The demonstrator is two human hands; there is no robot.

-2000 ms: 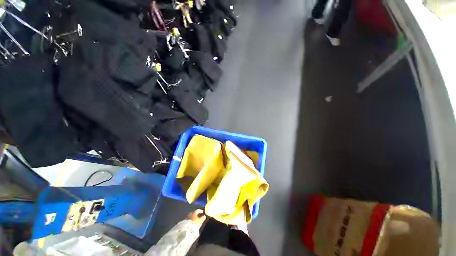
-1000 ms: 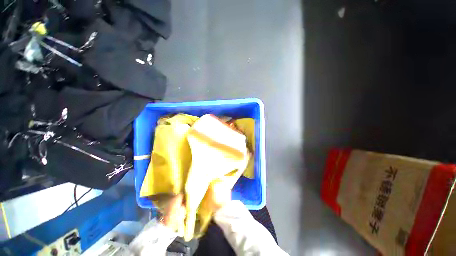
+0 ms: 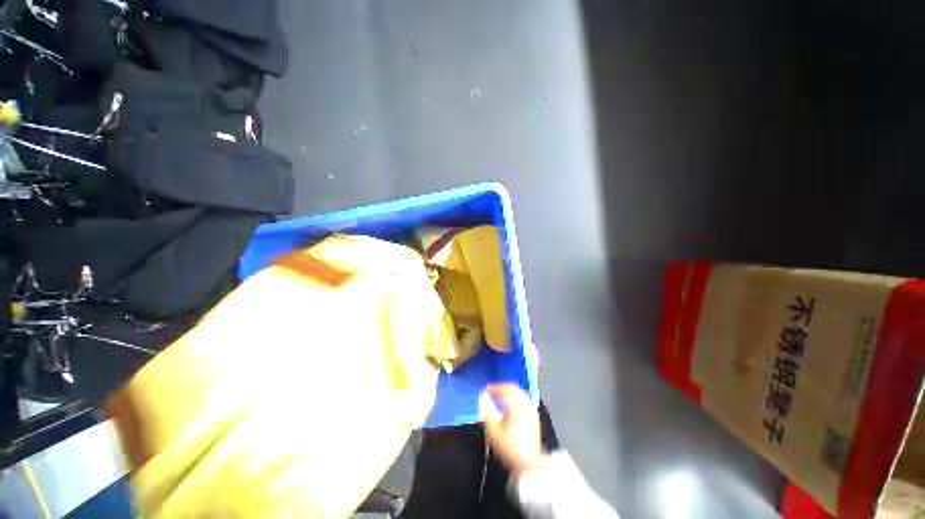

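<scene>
A large yellow bag body [image 3: 304,385] with brown bands fills the lower left of the view, blurred, raised partly over the blue bin [image 3: 515,274]. More yellow bag bodies [image 3: 485,289] lie inside the bin, by its right wall. My right hand [image 3: 512,426], in a white sleeve, is at the bin's near right edge, apart from the raised bag. It is blurred and looks empty, with its fingers loosely apart. My left hand does not show; the raised bag body covers the area at the lower left.
Black bag pieces [image 3: 203,152] hang on a rack with metal hooks along the left. A cardboard box [image 3: 781,355] with red ends stands at the right. Grey floor [image 3: 487,112] lies beyond the bin. Part of a blue and white machine [image 3: 76,471] shows at the lower left.
The yellow bag body has been lifted from the bin towards the lower left. My right hand has come off it and moved right. My left hand has gone from sight.
</scene>
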